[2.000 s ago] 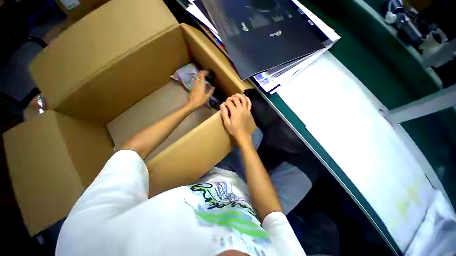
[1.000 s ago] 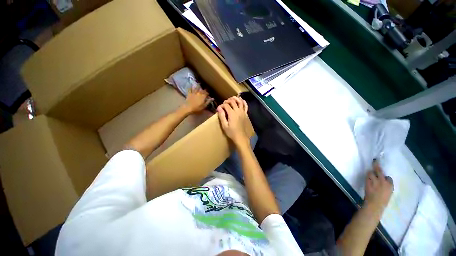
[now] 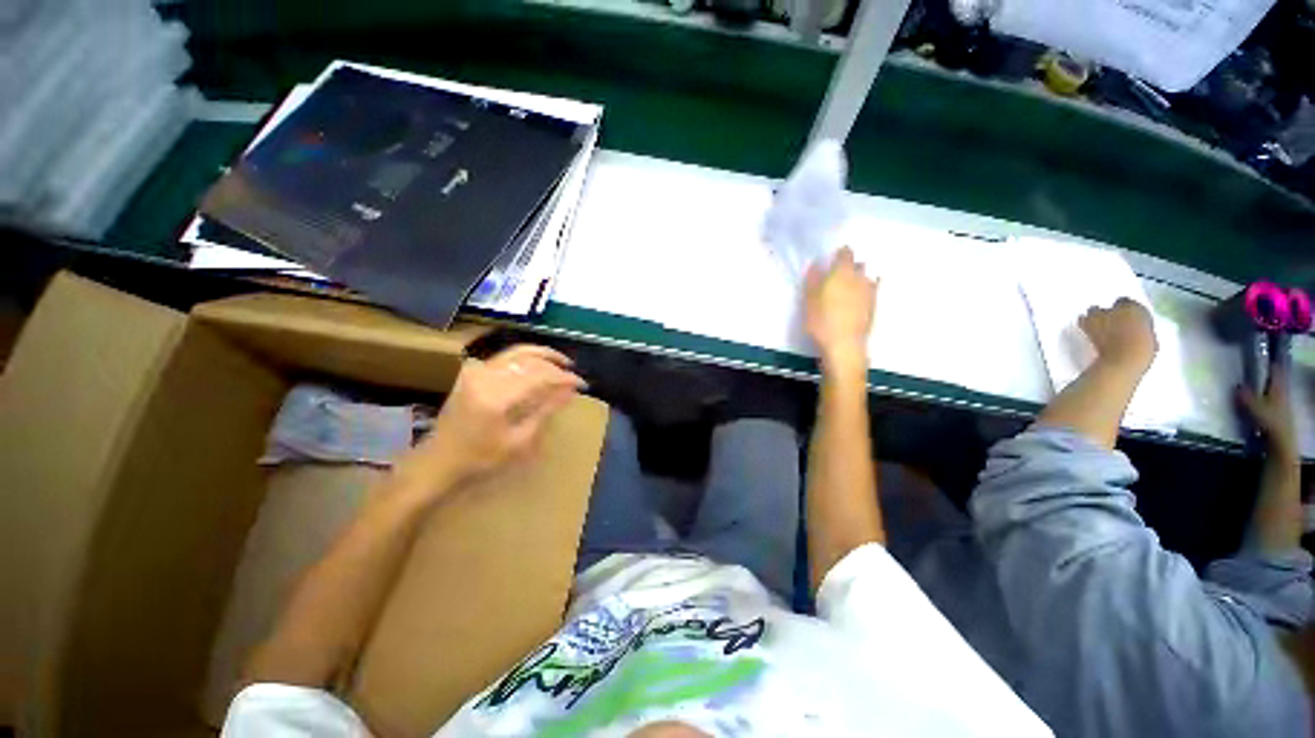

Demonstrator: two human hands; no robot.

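My right hand point(image 3: 839, 310) is at the lower end of a whitish translucent bagged bundle point(image 3: 808, 209) on the white work surface, its fingers closed on the bag. My left hand point(image 3: 505, 411) is over the near right edge of the open carton point(image 3: 483, 577), fingers loosely bent, with nothing seen in it. Inside the carton, one greyish bagged unit point(image 3: 339, 427) lies at the far end on a flat brown sheet point(image 3: 296, 534). My left forearm hides part of the carton's inside.
A stack with a black glossy sheet point(image 3: 397, 188) lies on the line above the carton. To the right, a neighbour in a grey sleeve point(image 3: 1096, 534) has one hand on a white bag point(image 3: 1082, 310) and another at a dark appliance with a pink head point(image 3: 1269, 306). White stacked layers point(image 3: 87, 116) stand far left.
The view has turned right. My left hand has left the unit in the carton and risen to the carton's edge. My right hand has left that edge and taken hold of the bagged bundle.
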